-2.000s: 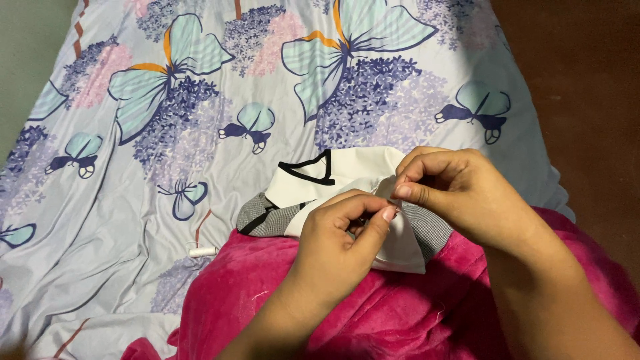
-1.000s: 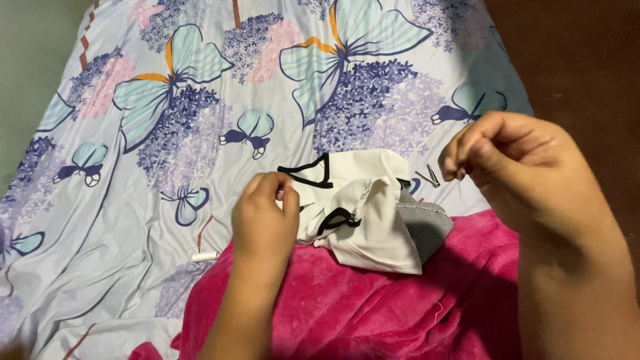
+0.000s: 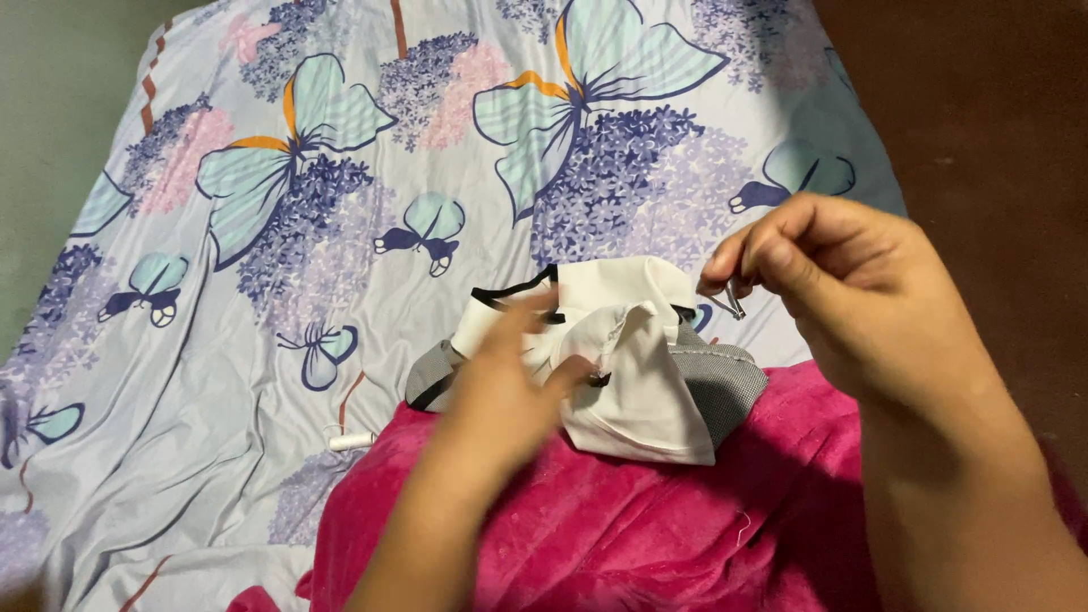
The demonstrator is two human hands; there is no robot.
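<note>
A white and grey cloth item with black trim, perhaps a garment, lies bunched over a pink plush cloth. My left hand, blurred, is over its left part with thumb and fingers apart; whether it touches the fabric is unclear. To the right, my right hand is raised with thumb and fingertips together. Anything thin pinched there is too small to see. Just below those fingertips shows a small metal tool, perhaps a nail clipper, partly hidden by them.
A small white spool of thread lies on the butterfly-print bedsheet, left of the pink plush cloth. A loose bit of thread rests on the pink cloth. Brown floor borders the bed at right.
Two seconds ago both hands were close together over the white cloth; the right hand has since moved right, uncovering the metal tool. Since one second ago, my left hand has spread over the cloth.
</note>
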